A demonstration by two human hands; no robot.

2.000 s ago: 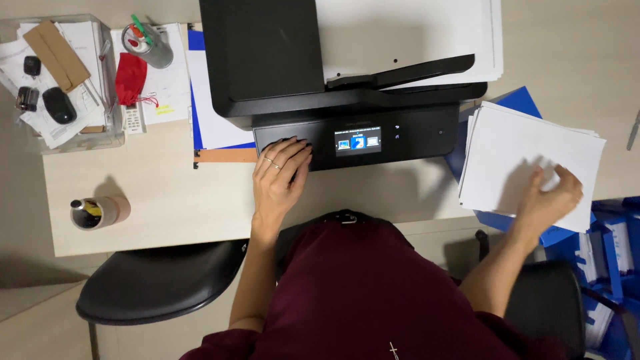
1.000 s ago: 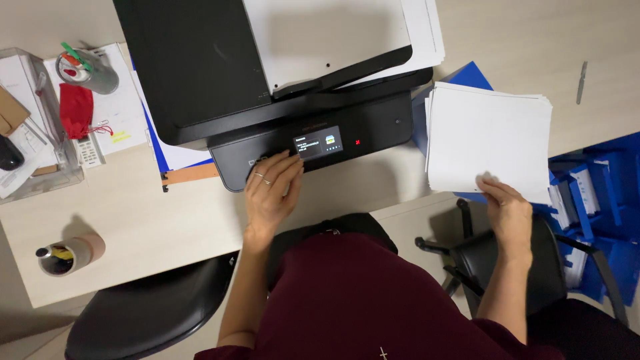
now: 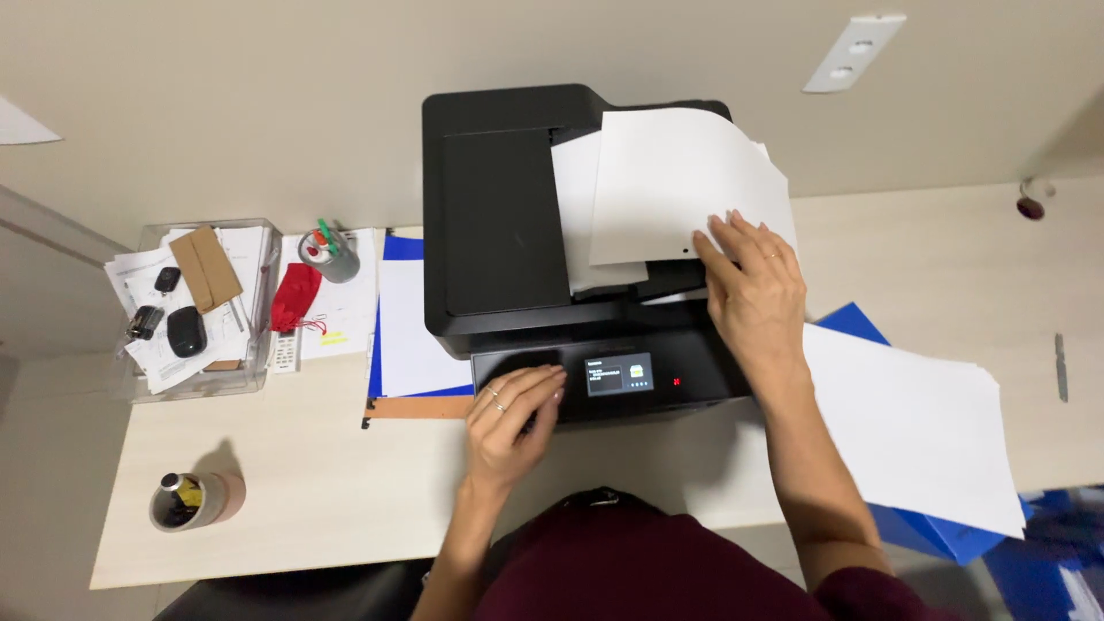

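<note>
A black multifunction printer (image 3: 496,224) stands on the desk, its small control screen (image 3: 619,374) lit and a red mark glowing beside it. White sheets (image 3: 673,181) lie over the document feeder's tray, the top one shifted and curved at its upper right. My right hand (image 3: 759,285) rests with spread fingers on the lower right part of these sheets; whether it grips one cannot be told. At the front panel, left of the screen, my left hand (image 3: 513,418) has bent fingers and holds nothing visible. Right of the printer, a stack of white paper (image 3: 914,431) lies on a blue box (image 3: 962,539).
On the left are a clear tray (image 3: 267,328) of papers and keys, a pen cup (image 3: 332,259), a red pouch (image 3: 296,296) and a blue folder (image 3: 402,249). A round holder (image 3: 220,500) stands near the front edge. A wall socket plate (image 3: 854,53) is at upper right.
My right hand has moved from the paper stack on the right to the sheets on the feeder. My left hand stays by the front panel. The view has shifted, showing more wall.
</note>
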